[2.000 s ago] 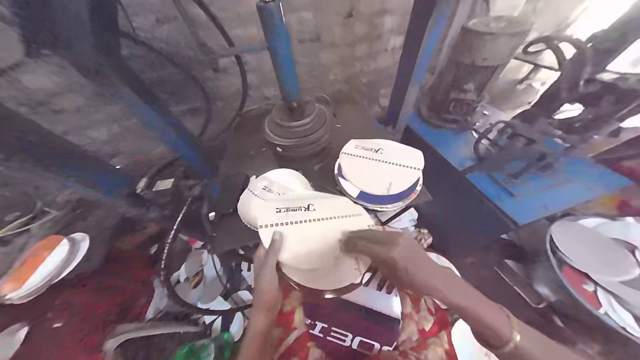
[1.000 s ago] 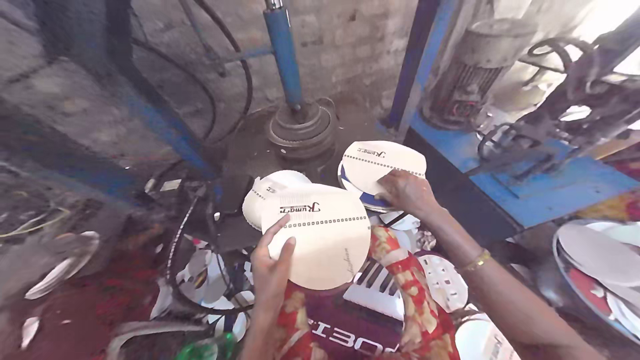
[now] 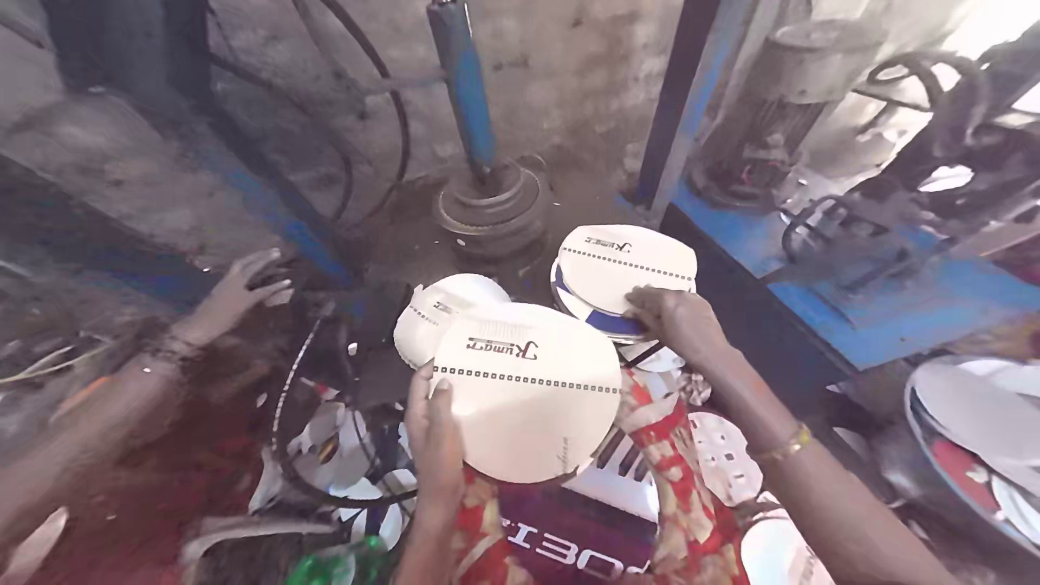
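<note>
My left hand [image 3: 435, 426] grips the left edge of a round, cream printed sheet [image 3: 528, 414], which bears writing and a dotted line. Behind it, another round printed sheet [image 3: 431, 313] lies partly covered. My right hand [image 3: 670, 317] touches the lower edge of a similar printed sheet [image 3: 626, 260] on top of a pile at the right, its thumb and fingers at the rim. Under that sheet, a blue and white disc [image 3: 605, 322] shows. Whether the right fingers pinch the sheet is hard to tell.
Another person's hand [image 3: 252, 284] reaches in at the left. A blue press rod [image 3: 467, 89] stands over a round metal die [image 3: 491, 207]. A black cable [image 3: 280, 439] loops at lower left. A metal basin [image 3: 930, 455] with discs sits at right, below a motor [image 3: 780, 106].
Another person's arm has come into view at the left. My right hand has moved from the sheet in my left hand to the right-hand pile, where it stays.
</note>
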